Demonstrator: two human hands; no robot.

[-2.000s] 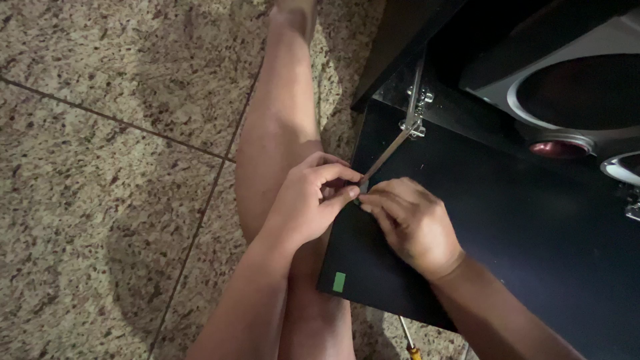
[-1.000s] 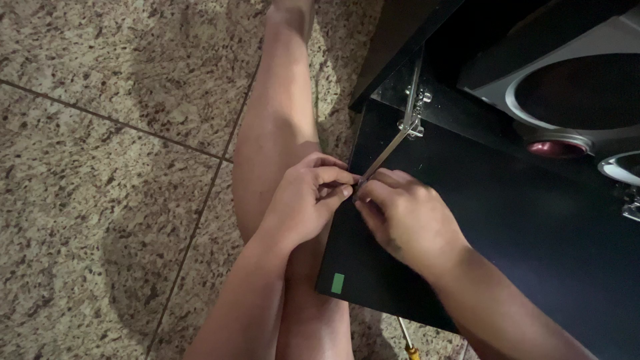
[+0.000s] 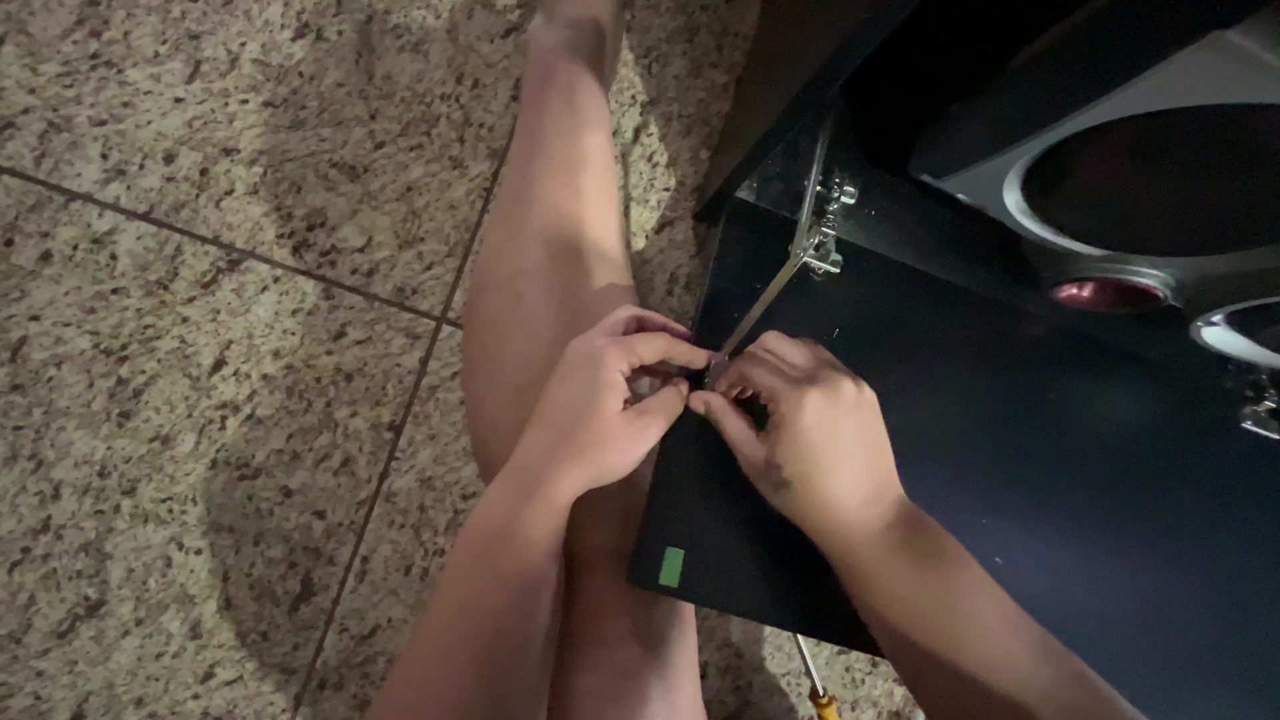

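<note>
My left hand (image 3: 625,400) is at the edge of a dark flap door panel (image 3: 960,430), its fingers and thumb pinched near the lower end of a folding metal stay arm (image 3: 765,305). Close against it, my right hand (image 3: 810,420) has bent fingers at the same end of the arm. Whatever small part lies between the fingertips is mostly hidden, so its hold cannot be told. The stay arm runs up to a bend beside a metal hinge (image 3: 825,250). A green sticker (image 3: 672,567) marks the panel's lower left corner.
A grey and black speaker (image 3: 1150,180) with a red round part stands in the dark cabinet at upper right. A second hinge (image 3: 1262,412) is at the right edge. A screwdriver with a yellow handle (image 3: 824,706) lies below the panel on the speckled tile floor (image 3: 200,400). My leg (image 3: 550,220) extends alongside the panel.
My right hand has turned and its fingers have closed in toward the end of the stay arm since two seconds ago. My left hand has stayed almost in place.
</note>
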